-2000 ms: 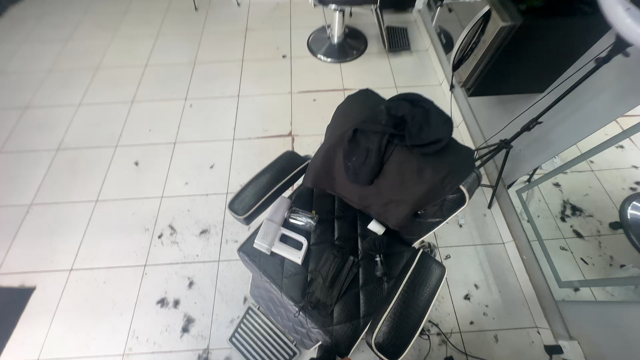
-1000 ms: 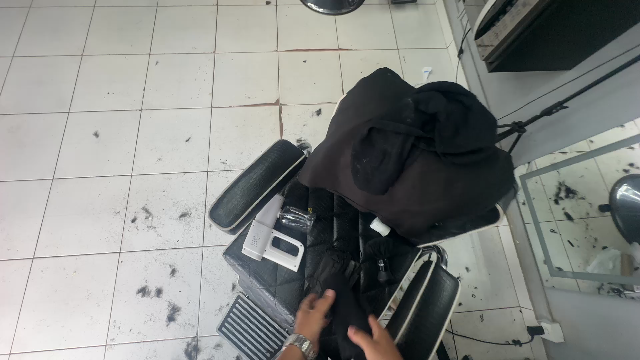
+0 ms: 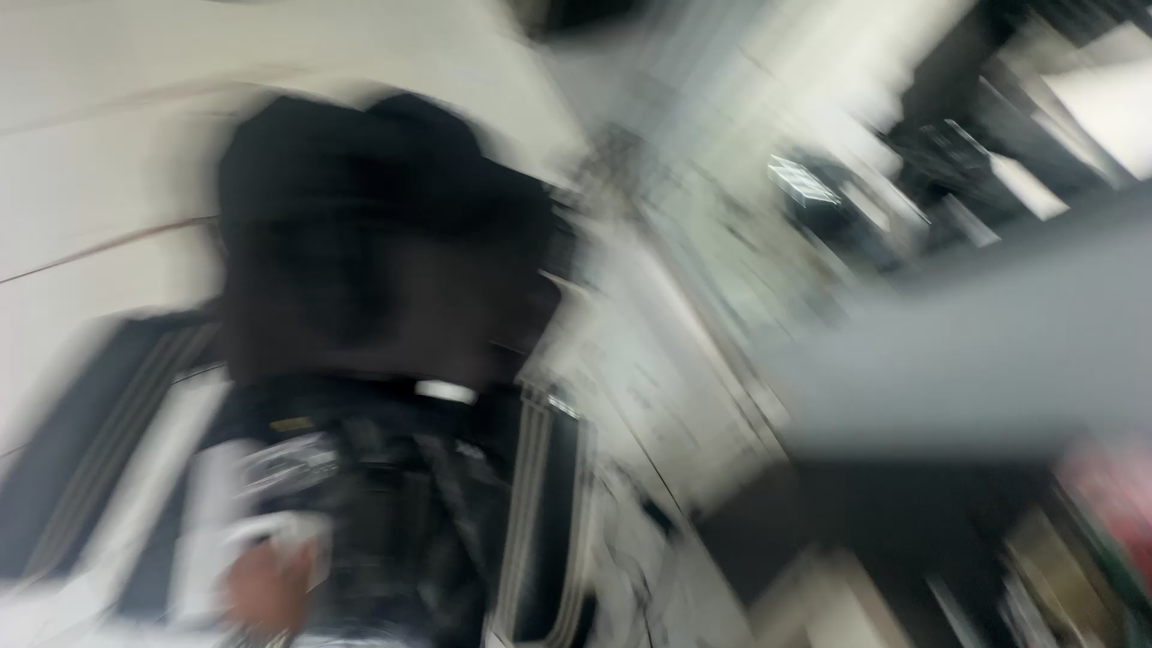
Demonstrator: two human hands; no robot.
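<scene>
The view is heavily blurred. My left hand [image 3: 268,585], with a metal watch at its wrist, is at the handle of a white handheld device [image 3: 202,531] on the black quilted seat of a salon chair; whether its fingers close on the handle is unclear. Right beside the device is a clear plastic-looking item [image 3: 290,463]. A small white object [image 3: 445,391] sits at the seat's back edge, below the black cloth [image 3: 378,243] draped over the backrest. Dark items on the seat blur together. My right hand is out of view.
Black armrests with pale trim flank the seat, one at left [image 3: 108,432] and one at right [image 3: 549,522]. White floor tiles [image 3: 90,198] surround the chair. Farther right are a grey surface [image 3: 954,360] and blurred items, some in a dark area [image 3: 909,180].
The view has swung right and blurred. My left hand has moved from the dark item on the seat to the white device. My right hand, seen a second ago, has left the view.
</scene>
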